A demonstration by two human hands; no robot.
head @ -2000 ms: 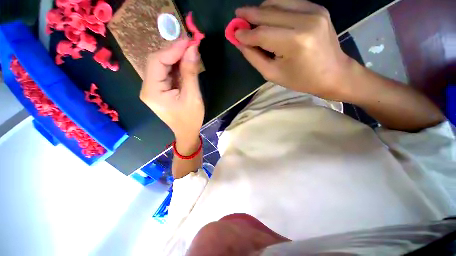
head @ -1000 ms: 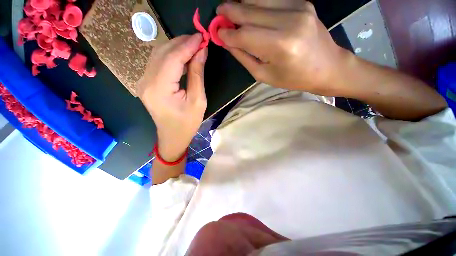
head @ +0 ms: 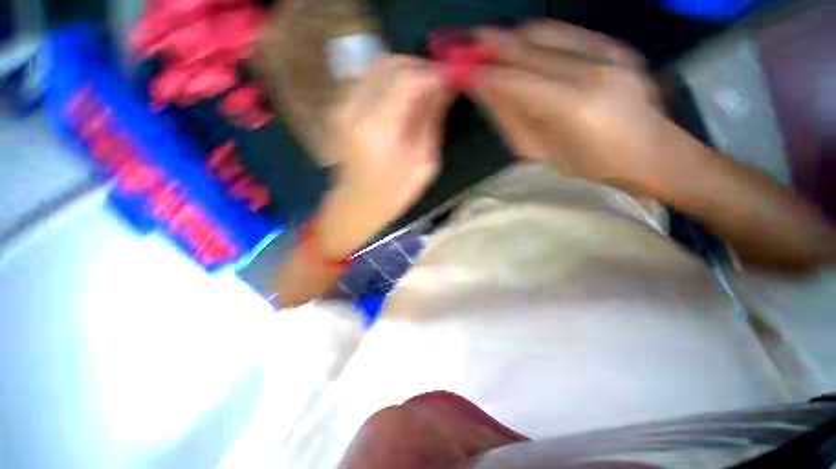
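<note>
The frame is blurred. My right hand [head: 577, 101] pinches a pinkish-red hollow round part [head: 463, 62] at its fingertips, above the dark bench. My left hand [head: 390, 128], with a red bracelet at the wrist, is close beside it, its fingertips at the left edge of the red. The small curved part is in its fingertips, against the round part; its outline cannot be made out. A white round dish [head: 356, 55] sits on the brown cardboard pad [head: 298, 73], just beyond my left hand, which partly covers the pad.
A heap of larger red pieces [head: 197, 46] lies left of the cardboard. A small red cluster [head: 236, 174] lies nearer me, beside the blue bin [head: 69, 59] of small red pieces. The bench edge runs below my hands. A blue item shows at the top right.
The curved part and round part, apart two seconds ago, have come together between my hands. The view has shifted and blurred; bench things and hands appear further right than one second ago.
</note>
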